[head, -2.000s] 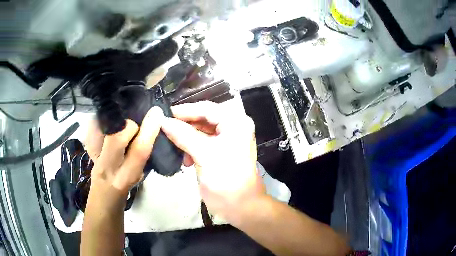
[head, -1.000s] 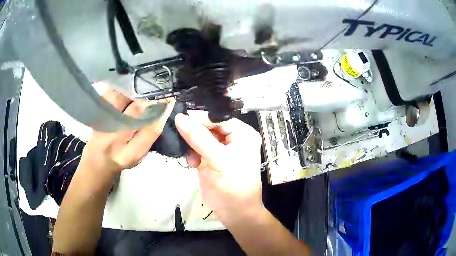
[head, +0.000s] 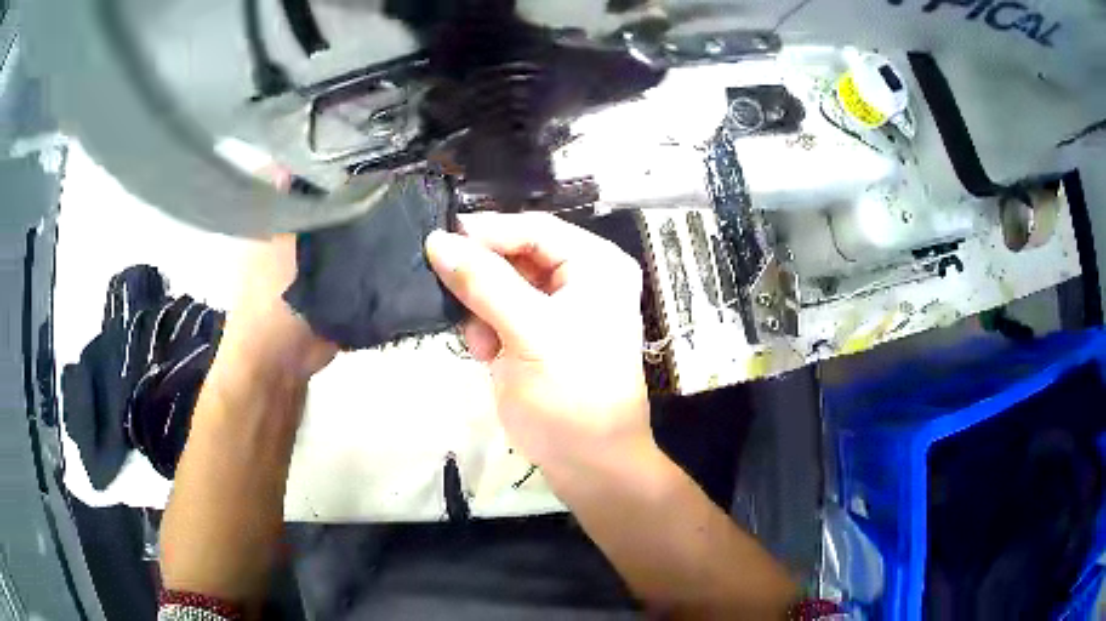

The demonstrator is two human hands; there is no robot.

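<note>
A black fabric piece (head: 374, 269), likely a part-sewn pouch, lies spread between my hands below the dark presser foot area (head: 503, 158). My left hand (head: 269, 318) is at its left side, partly hidden by the fabric and the machine; its fingertips are not visible. My right hand (head: 546, 322) pinches the right edge with thumb and fingers. The needle and the fabric's far edge are hidden under the machine head (head: 752, 30).
A stack of black sewn pieces with white edge lines (head: 170, 364) lies left on the white table (head: 376, 455). A small dark upright item (head: 455, 485) is at the front edge. A white bottle with yellow label (head: 871, 95) stands behind. A blue crate (head: 910, 425) is lower right.
The view has shifted. The black piece was bunched between my fingers and now shows as a broad, flat face. My left hand has moved to its left side; my right hand still pinches the right edge.
</note>
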